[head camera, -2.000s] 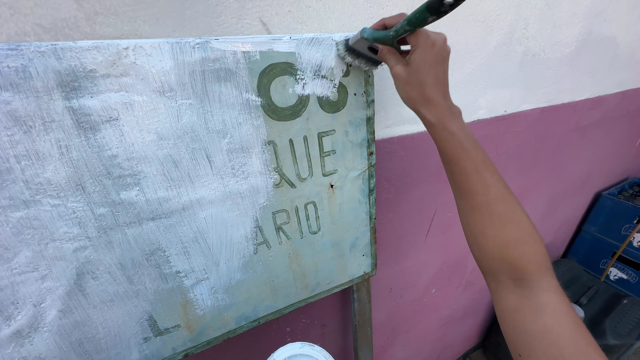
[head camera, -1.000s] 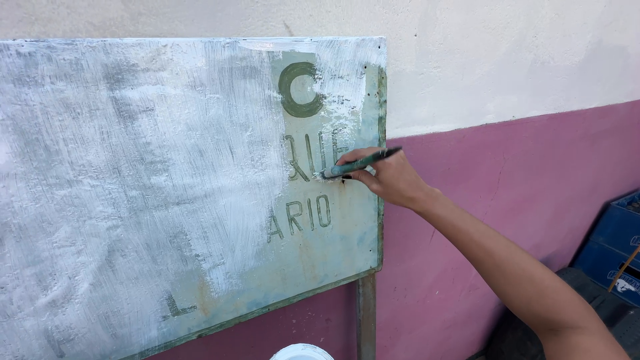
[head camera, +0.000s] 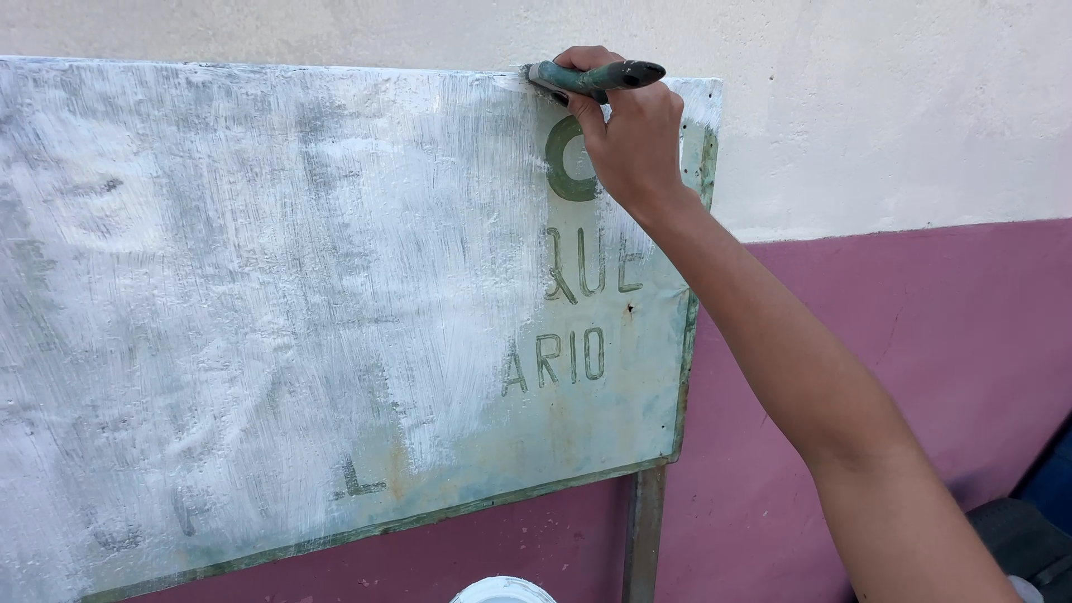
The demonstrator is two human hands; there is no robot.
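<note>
My right hand grips a paintbrush by its green, dark-tipped handle. The bristles touch the top edge of a metal signboard, just above a green painted round letter that my hand partly covers. Streaky white paint coats the left and middle of the board. Bare pale green metal with dark green lettering shows at the right and along the bottom. My left hand is out of view.
A metal post supports the board near its lower right corner. Below it, the rim of a white bucket shows. Behind stands a wall, whitish above and pink below. A dark object and part of a blue crate are at the lower right.
My right hand has gone from the middle lettering up to the board's top edge, brush still in it. White paint now covers more of the upper right corner than two seconds ago.
</note>
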